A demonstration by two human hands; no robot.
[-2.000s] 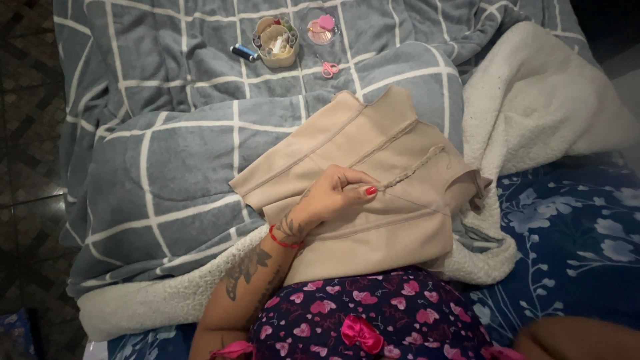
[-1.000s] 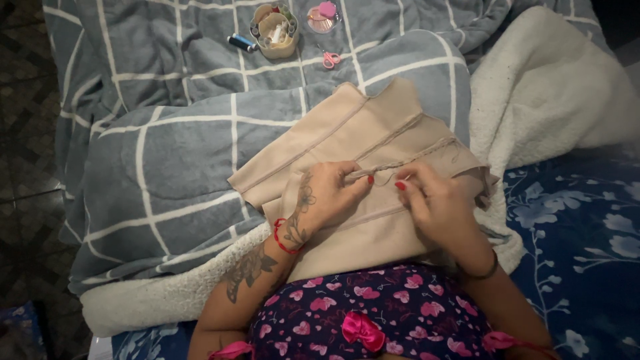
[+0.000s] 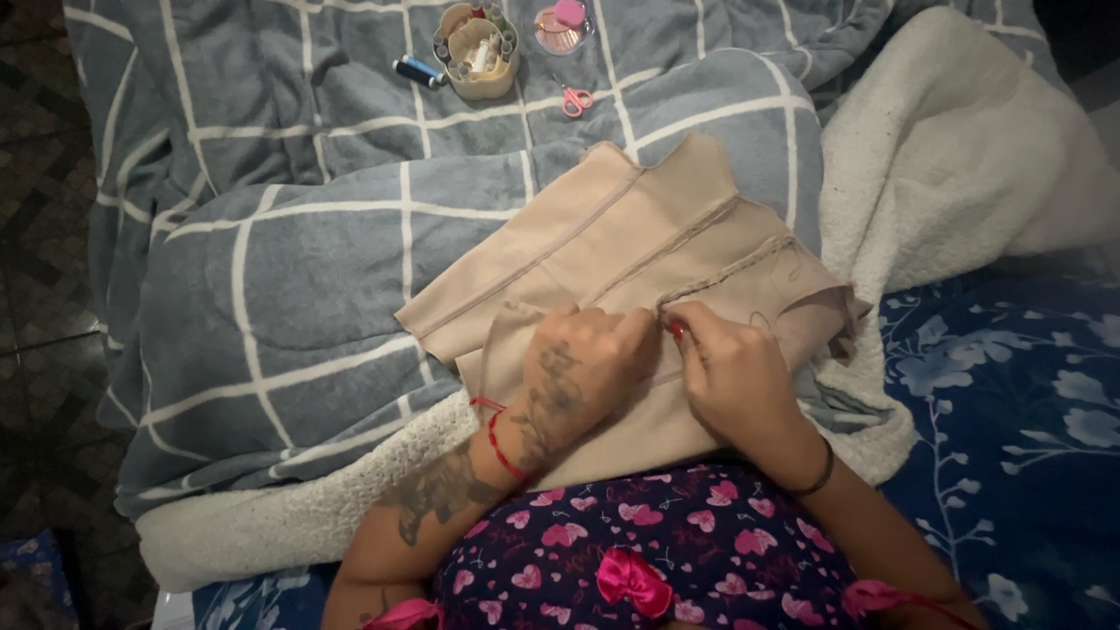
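A beige fabric garment piece with several stitched seams lies over the lap and the checked blanket. My left hand is closed on the fabric at the lower end of a frayed seam. Right beside it, my right hand pinches the same seam between thumb and finger. Whether a needle is between those fingers cannot be told. Loose dark thread curls on the cloth beyond the right hand.
A grey checked blanket with fleece lining spreads around. Farther off lie pink-handled scissors, a tub of thread spools, blue and dark spools and a round clear case. Blue floral bedding is at right.
My right hand, out of view two seconds ago, came onto the garment and has moved left to meet my left hand at the seam.
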